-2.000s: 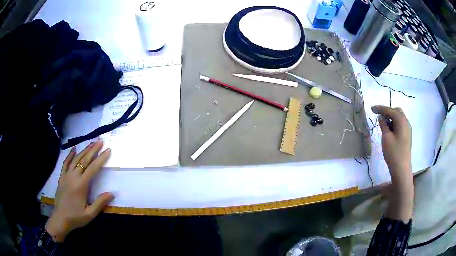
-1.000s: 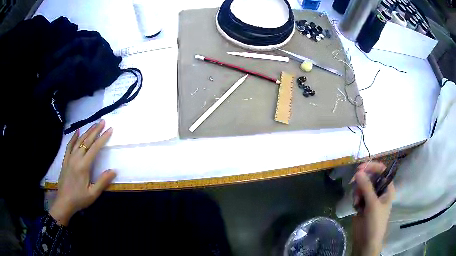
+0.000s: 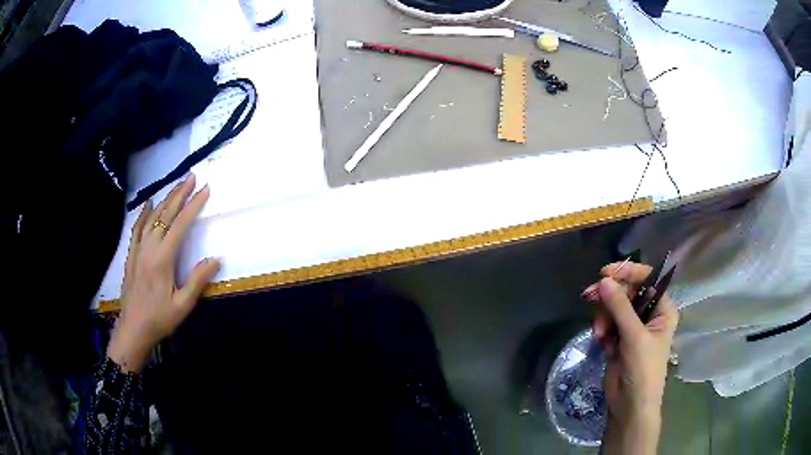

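My right hand point(image 3: 633, 311) is raised past the table's front edge at the right. It holds dark thread snips point(image 3: 656, 291) in the palm, and a thin bright sliver, likely a needle point(image 3: 622, 267), at the thumb and fingertips. A fine dark thread point(image 3: 642, 173) hangs over the table edge above the hand; whether it joins the needle is unclear. My left hand point(image 3: 160, 271), with a ring, rests with fingers spread on the table's left front edge. A black garment pile point(image 3: 133, 98) lies beside it, with a looped cord point(image 3: 233, 124) near the fingertips.
The grey-brown mat point(image 3: 445, 147) bears a red pencil point(image 3: 418, 57), white pointed sticks point(image 3: 391, 120), a notched tan card point(image 3: 513, 102) and small black beads or buttons point(image 3: 550, 78). Yellow measuring tape point(image 3: 400, 259) lines the edge. A clear round container point(image 3: 578, 391) is below; white cloth point(image 3: 747, 267) hangs right.
The view has tilted down. My right hand has moved from beside the mat to beyond the table edge, and now shows the snips and needle. My left hand stays spread on the table edge.
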